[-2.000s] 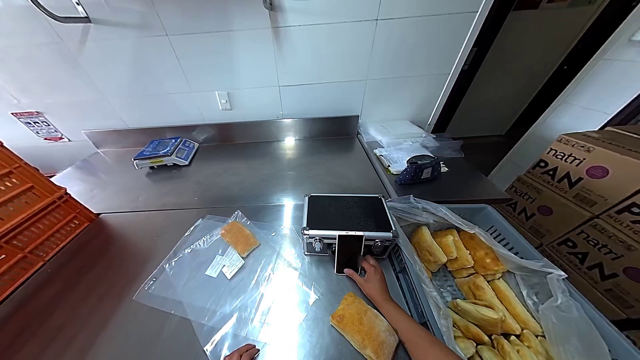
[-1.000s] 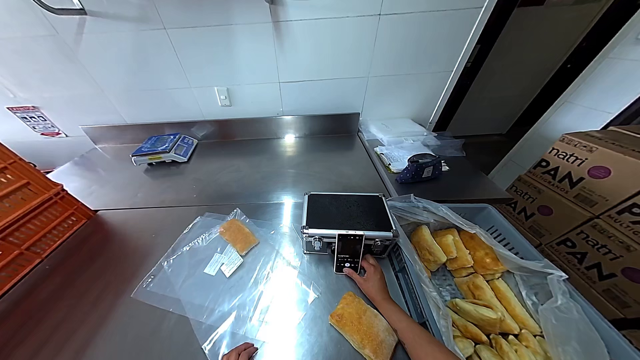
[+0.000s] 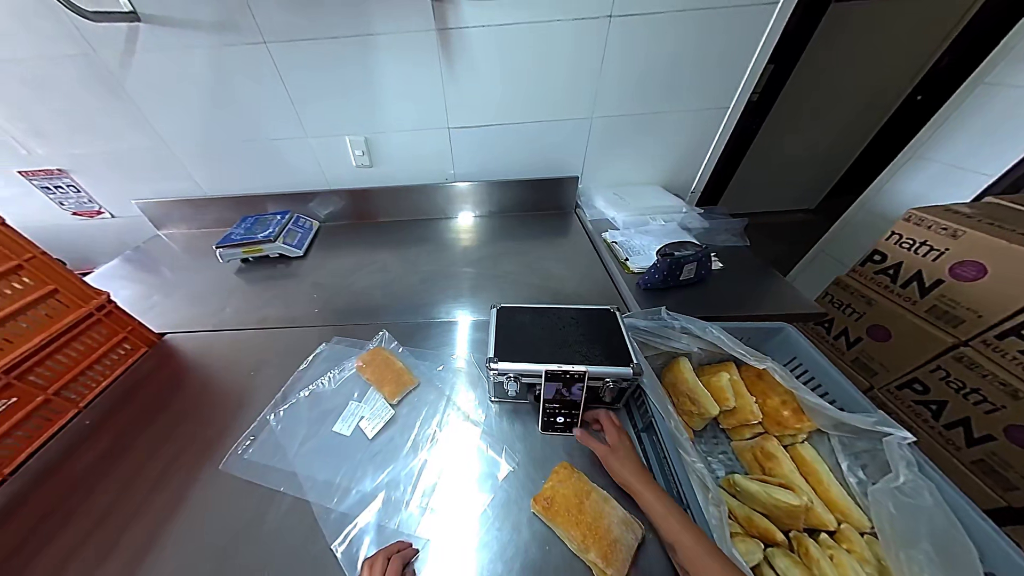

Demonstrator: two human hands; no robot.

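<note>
My right hand (image 3: 610,445) touches the lower right edge of a smartphone (image 3: 562,402), which leans upright against the front of a black case with metal edges (image 3: 560,338); its screen is lit. Below the phone, a flat bread loaf (image 3: 588,520) lies on the steel table, left of my right forearm. My left hand (image 3: 390,559) rests at the bottom edge of the view by clear plastic bags (image 3: 320,432), partly cut off, its fingers bent. On the bags lie a smaller bread piece (image 3: 386,374) and two printed labels (image 3: 364,413).
A blue-grey crate (image 3: 788,340) lined with plastic holds several breads (image 3: 768,460) at right, beside stacked cardboard boxes (image 3: 936,272). Orange crates (image 3: 64,352) stand at left. A scale (image 3: 268,236) sits at the back; a dark blue pouch (image 3: 678,266) and papers (image 3: 644,242) lie on the side counter.
The phone's screen was dark two seconds ago and now shows a lit display. Both hands have stayed in about the same places.
</note>
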